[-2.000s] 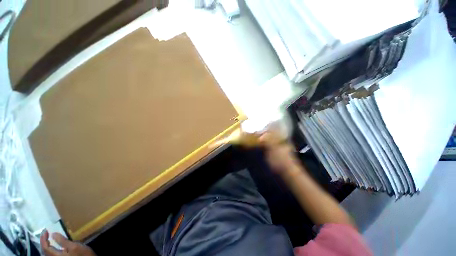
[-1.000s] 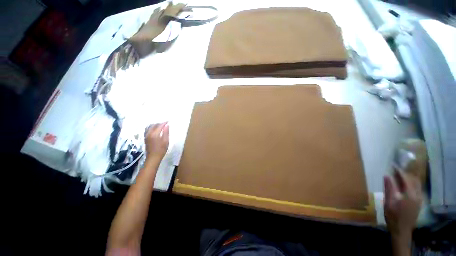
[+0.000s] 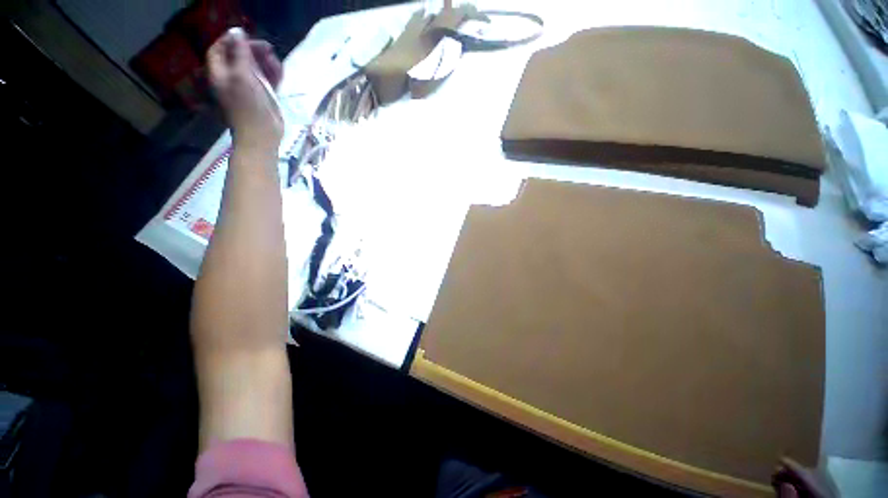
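A brown panel (image 3: 633,321) with notched far corners lies flat on the white table. A yellow band (image 3: 582,434) runs along its near edge. My left hand (image 3: 243,78) is raised at the upper left, far from the panel, fingers closed on a thin white strip (image 3: 267,89); part of the strip shows beside the hand. My right hand (image 3: 798,480) is at the panel's near right corner, mostly cut off by the bottom edge; whether it holds anything cannot be told.
A stack of brown panels (image 3: 662,97) lies behind the working panel. A tangle of white and black strips (image 3: 336,277) lies left, with brown offcuts (image 3: 404,63) beyond. A printed sheet (image 3: 195,209) is at the table's left edge. Crumpled white pieces (image 3: 865,165) are at the right.
My left hand has risen from the strip tangle, up and left, with a white strip. My right hand has moved to the panel corner from the bottle-like object at its right. The view has turned left.
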